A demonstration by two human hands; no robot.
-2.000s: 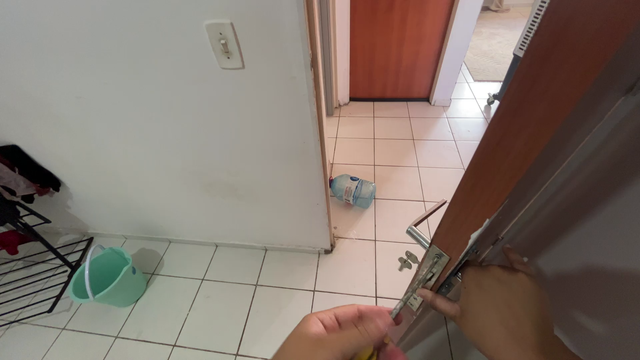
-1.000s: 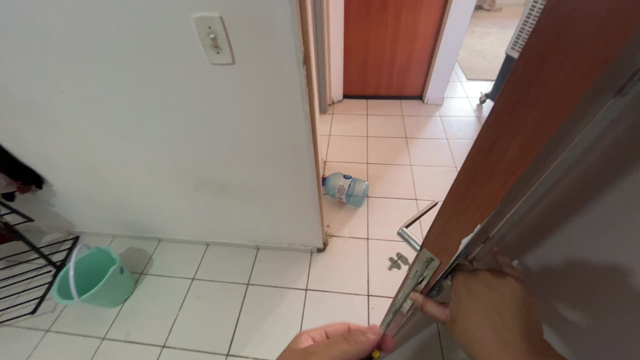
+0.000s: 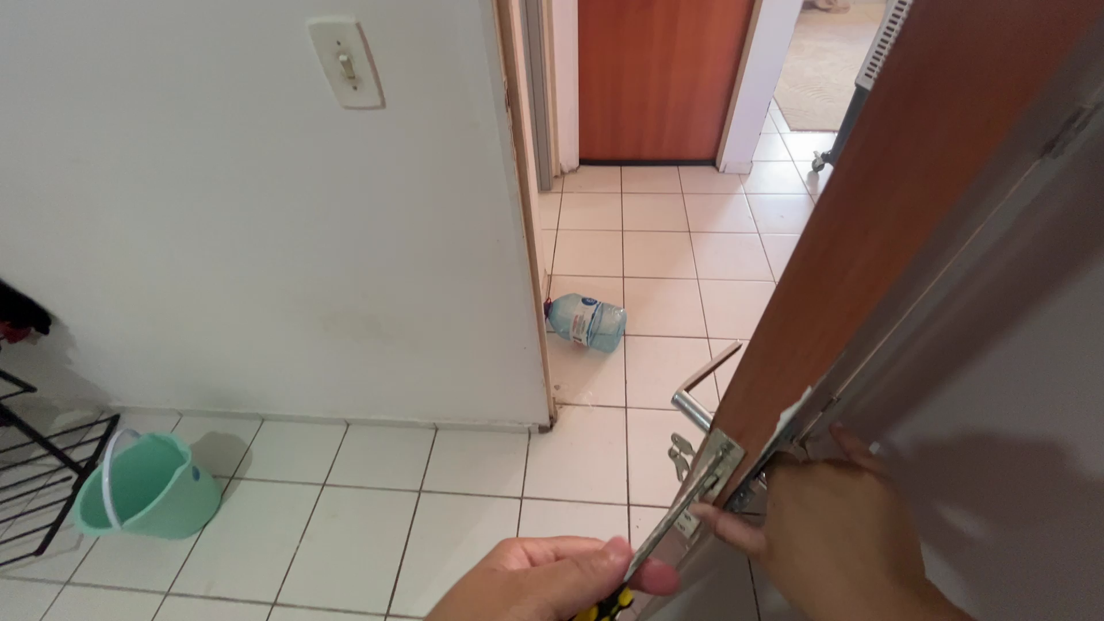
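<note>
My left hand (image 3: pixel 561 573) holds a screwdriver (image 3: pixel 660 539) with a black and yellow handle, thumb and fingers around its shaft. The shaft reaches up to the metal lock plate (image 3: pixel 723 457) on the edge of a brown wooden door (image 3: pixel 862 233). My right hand (image 3: pixel 837 526) rests at the door edge beside the lock, its thumb by the plate's lower part; its other fingers are partly hidden. A metal lever handle (image 3: pixel 694 405) sticks out on the door's far side, with keys (image 3: pixel 680 457) hanging below it.
A green bucket (image 3: pixel 155 492) stands beside a black metal rack (image 3: pixel 52 492) on the tiled floor. A large plastic bottle (image 3: pixel 591 321) lies by the door frame (image 3: pixel 528 224). A light switch (image 3: pixel 345 65) is on the white wall. Another brown door (image 3: pixel 660 78) stands beyond.
The hands stay by the lock. Compared with two seconds ago, my left hand sits lower and farther from the lock plate, and more of the screwdriver shaft shows.
</note>
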